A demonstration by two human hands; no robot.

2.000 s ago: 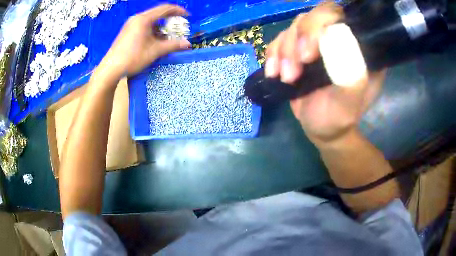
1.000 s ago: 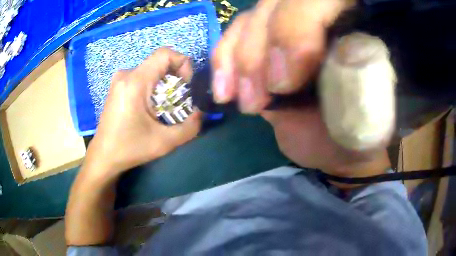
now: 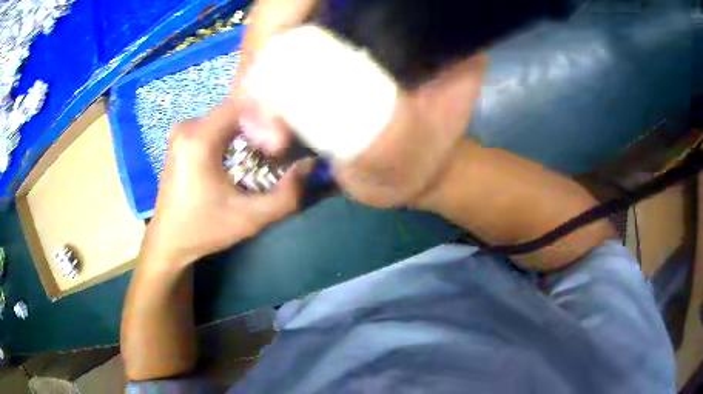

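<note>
My left hand [image 3: 204,192] holds a roundish white electrical insert [image 3: 253,168] with silver and brass-coloured bits, in front of the screw tray. My right hand [image 3: 385,154] grips the black electric screwdriver [image 3: 432,31] and is blurred. A cream finger guard [image 3: 324,92] on it looks large. The fingers of my right hand are right at the insert; the screwdriver's nose is hidden. The blue screw tray [image 3: 127,165] holds many tiny silvery screws [image 3: 185,96], partly covered by both hands.
A shallow cardboard box [image 3: 85,208] left of the tray holds one insert [image 3: 66,262]. White parts [image 3: 23,38] lie on the deep-blue sheet [image 3: 85,46]. Brass pieces [image 3: 212,32] lie behind the tray. A black cord [image 3: 570,223] crosses my right wrist. Cartons [image 3: 667,223] stand below the bench.
The left hand came down from behind the tray to its front with an insert. The right hand moved left to the insert with the screwdriver. One insert now shows in the cardboard box.
</note>
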